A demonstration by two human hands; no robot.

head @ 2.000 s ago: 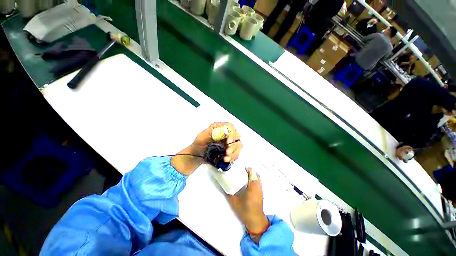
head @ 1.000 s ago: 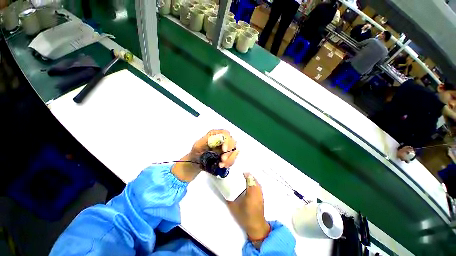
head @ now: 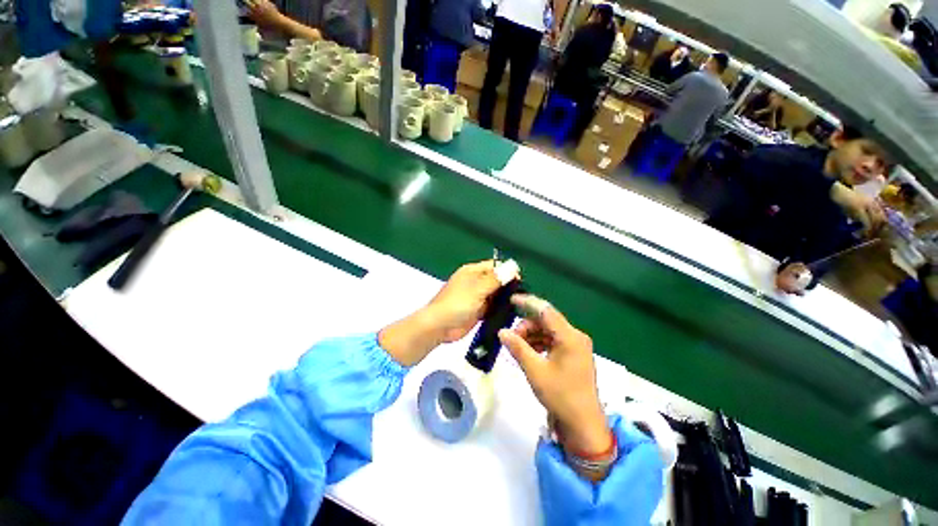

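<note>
A glossy black handle part [head: 492, 329] is held upright and tilted above the bench. My left hand [head: 463, 300] grips its upper end, with a pale cap on a fingertip. My right hand [head: 555, 360] is at its right side, thumb and fingers close to the part; whether they touch it is unclear. A cream dryer head [head: 449, 406] is just below the black part, its silvery ring end and dark central hole facing me. Whether the head and the black part are joined cannot be told.
Black handle parts [head: 710, 467] lie at right, by another cream head partly behind my right sleeve. A black stick-like part [head: 144, 250], dark cloth [head: 103, 228] and white bag [head: 87, 170] are at left. A green conveyor [head: 432, 221] and grey post [head: 239, 113] stand beyond. A person sits opposite.
The head in my hands has turned, so its ring end now faces me below the black part. Both hands have moved up. The camera view has shifted, showing more of the far side.
</note>
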